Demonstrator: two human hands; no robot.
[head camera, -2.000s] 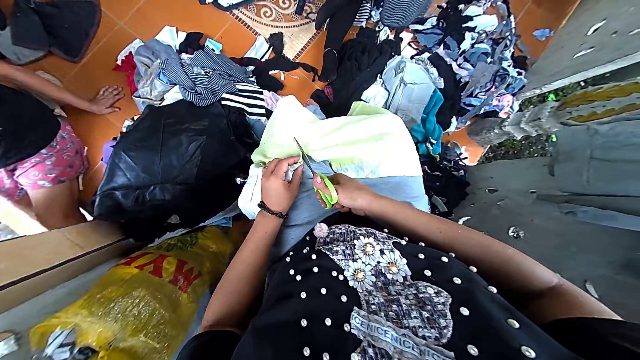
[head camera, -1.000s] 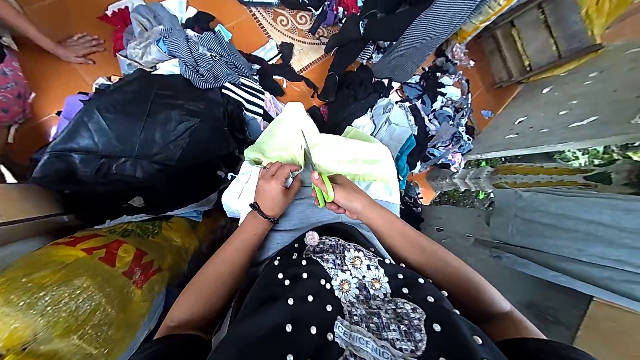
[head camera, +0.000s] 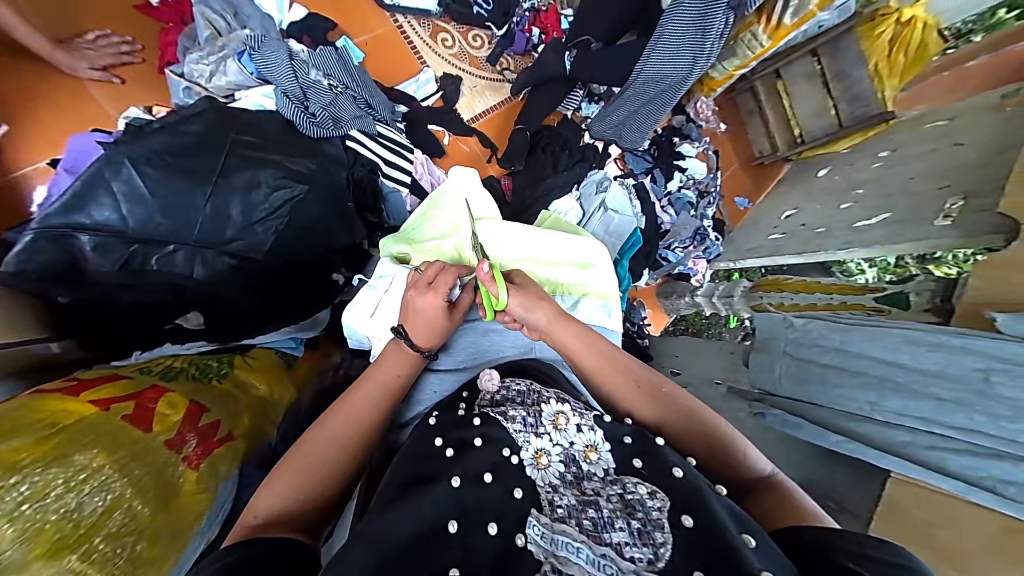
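Observation:
Pale yellow-green and white cloth (head camera: 552, 256) lies spread over my lap. My right hand (head camera: 516, 304) grips the green handles of a pair of scissors (head camera: 495, 292), whose metal blades point up and away over the cloth. Close beside it on the left, my left hand (head camera: 436, 304) pinches a bunched white edge of the cloth, with a dark bracelet at the wrist. The two hands nearly touch. Part of the scissor handle is hidden by my right fingers.
A large black plastic bag (head camera: 200, 200) bulges at the left, above a yellow sack (head camera: 104, 472). Heaped clothes (head camera: 320, 80) and fabric scraps (head camera: 680, 192) cover tiled floor. A wooden crate (head camera: 808, 100) stands at upper right. Another person's hand (head camera: 96, 56) rests on the floor at upper left.
The view has shifted toward the right since the earliest frame. My right hand keeps the scissors, and their blades look more closed than one second ago. My left hand stays on the cloth.

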